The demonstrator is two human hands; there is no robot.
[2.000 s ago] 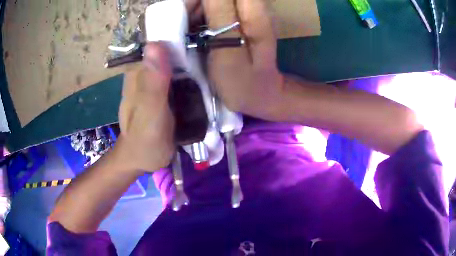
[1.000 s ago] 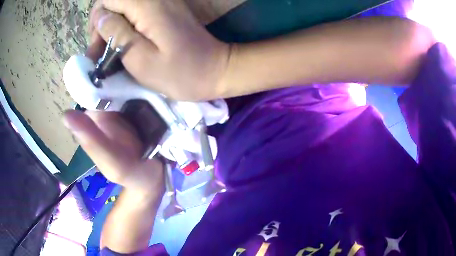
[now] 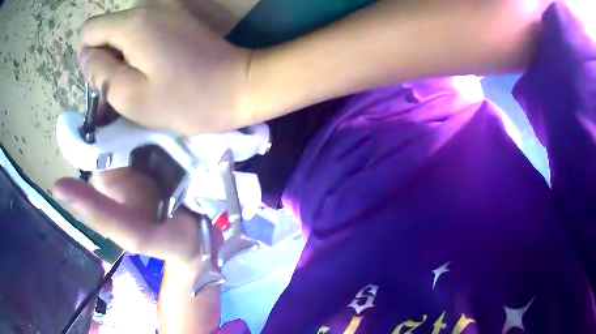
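A white model motorcycle body (image 3: 180, 147) is held above the front edge of the bench, its rounded cowl (image 3: 73, 140) towards the left. The dark handlebar with a thin lever (image 3: 90, 116) shows beside the cowl. Two silver-white exhaust pipes (image 3: 232, 196) with flared ends point down, beside a red tail light (image 3: 223, 222). My left hand (image 3: 140, 218) holds the body from below, thumb out to the left. My right hand (image 3: 173, 72) is over the upper side with its fingers curled near the handlebar; what its fingertips touch is hidden.
Stained brown cardboard (image 3: 29, 72) lies at the upper left on the dark green bench (image 3: 294, 21). A dark surface (image 3: 33, 254) and a cable (image 3: 95, 293) are at the lower left. My purple clothing fills the lower right. A blue object shows below the bench edge.
The model has moved left from the middle and turned, so its cowl points left instead of up. Both hands moved with it. The green stick has left the view.
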